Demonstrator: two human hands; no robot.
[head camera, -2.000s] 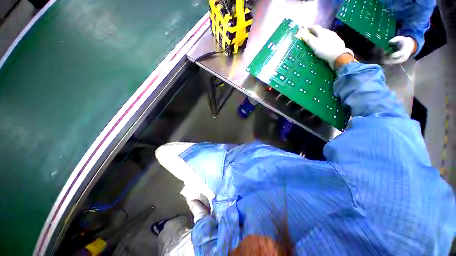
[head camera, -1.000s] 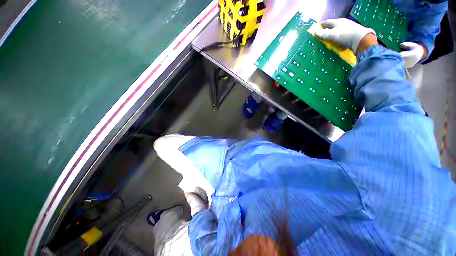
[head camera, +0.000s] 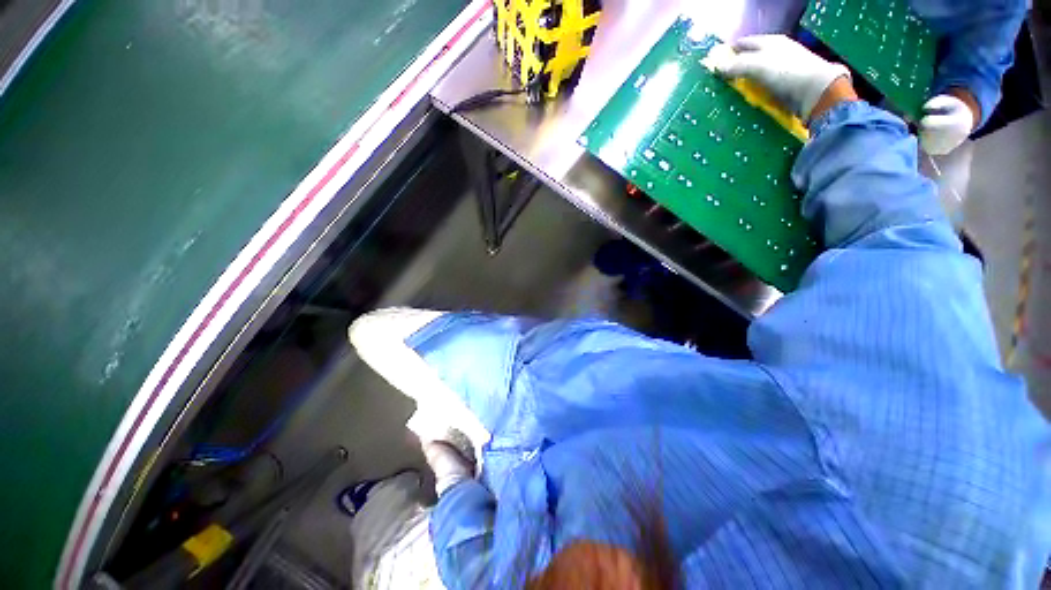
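A deep green board (head camera: 715, 173) with rows of small white marks lies slanted over the steel bench edge at upper right. My right hand (head camera: 784, 72), in a white glove, grips its far edge near the top corner. A yellow strip (head camera: 770, 106) shows along that edge beside the hand. My left hand (head camera: 447, 452), low at the left by my lap, is small and blurred; its fingers are not clear. The board's underside is hidden.
The green conveyor (head camera: 173, 207) curves along the left behind a pale rail (head camera: 294, 213). A yellow-black taped unit (head camera: 547, 44) stands on the bench corner. Another person's gloved hand (head camera: 946, 123) is beside a second green board (head camera: 876, 52). A dark slipper (head camera: 360, 496) shows below.
Since the first frame, the yellow strip has come into view along the board's far edge by my right hand. The other person's hand has moved slightly. My left hand stays low.
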